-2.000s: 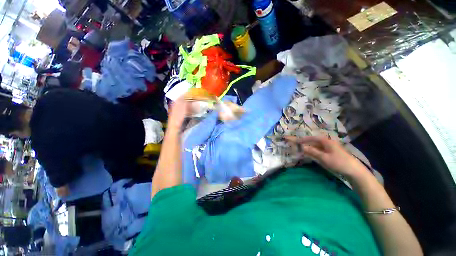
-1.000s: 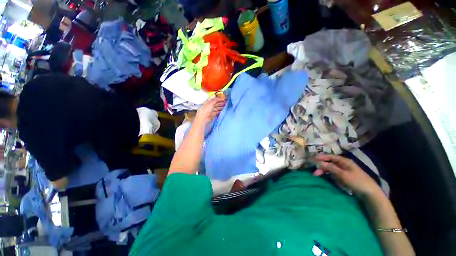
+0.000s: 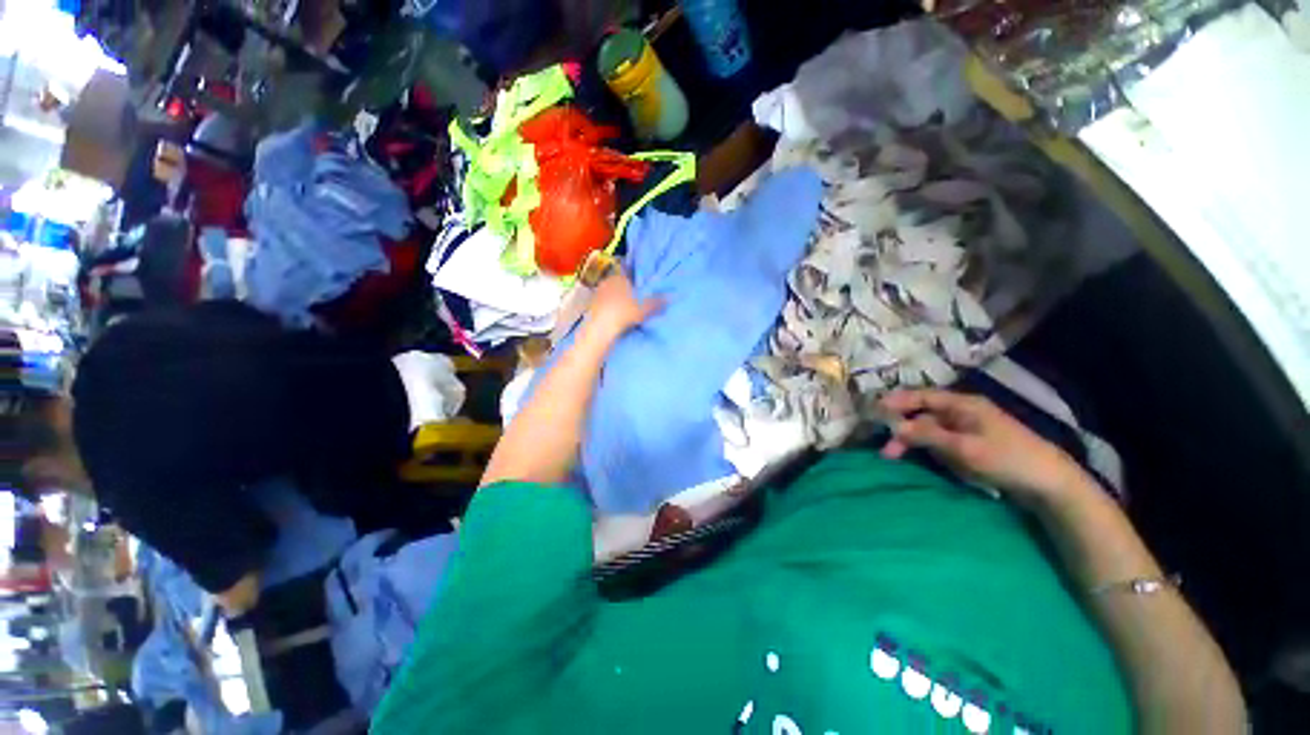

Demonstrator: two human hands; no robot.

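Observation:
A light-blue garment panel (image 3: pixel 675 338) lies over the pile in front of my lap. My left hand (image 3: pixel 615 305) is at its upper left edge, with the thumb over the cloth and the fingers partly hidden. My right hand (image 3: pixel 960 435) is at the near edge of a heap of small grey-beige cut pieces (image 3: pixel 898 273), right of the panel. Its fingers are bent and the fingertips close together; whether they hold something small cannot be told.
A neon strap (image 3: pixel 496 172) and an orange-red bundle (image 3: pixel 572 194) lie beyond the panel. Two bottles (image 3: pixel 642 89) stand behind. A white table (image 3: pixel 1221 187) curves along the right. At left are a person in black (image 3: pixel 230 431) and blue cloth piles (image 3: pixel 319 216).
Since two seconds ago, the blurred, bunched blue cloth has become flatter and more spread. My left hand has moved to its upper left edge. My right hand remains beside the grey-beige heap.

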